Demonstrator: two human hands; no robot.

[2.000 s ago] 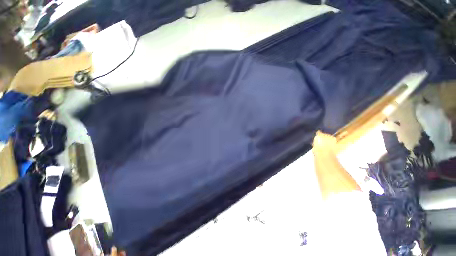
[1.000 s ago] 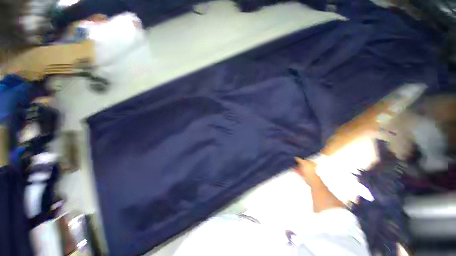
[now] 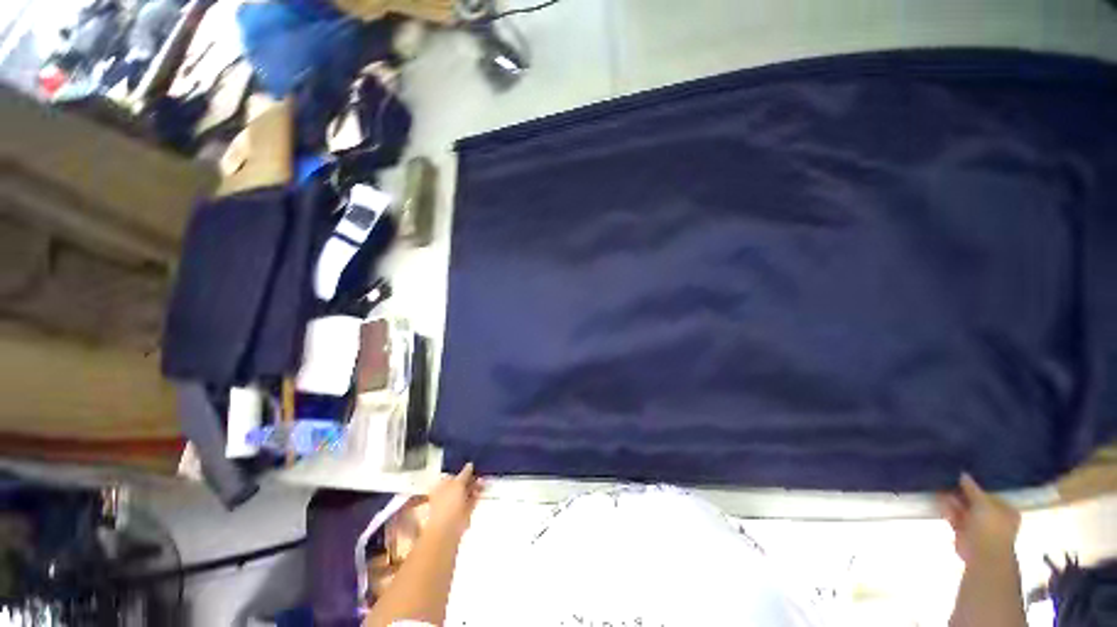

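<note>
Navy fabric [image 3: 735, 282] lies spread over the table in front of me, with fine stacked edges along its far side and shallow wrinkles across its top. My left hand [image 3: 456, 488] is at the near left corner of the fabric, its fingertips on the near edge. My right hand [image 3: 976, 512] is at the near edge further right, its fingertips at the cloth. Both hands are small in view, and how firmly the fingers grip is hard to tell.
Left of the fabric are a metal bar [image 3: 419, 202], a brown rectangle on a white box [image 3: 374, 355], a blue-labelled bottle [image 3: 300, 437] and folded dark fabric [image 3: 239, 284]. A small metal tool [image 3: 500, 59] stands at the back. The table's near edge [image 3: 686, 500] runs before me.
The view has swung left. The raised, billowing navy fabric has come down flat. My right hand shows further along the near edge, and my left hand is now in view at the left corner.
</note>
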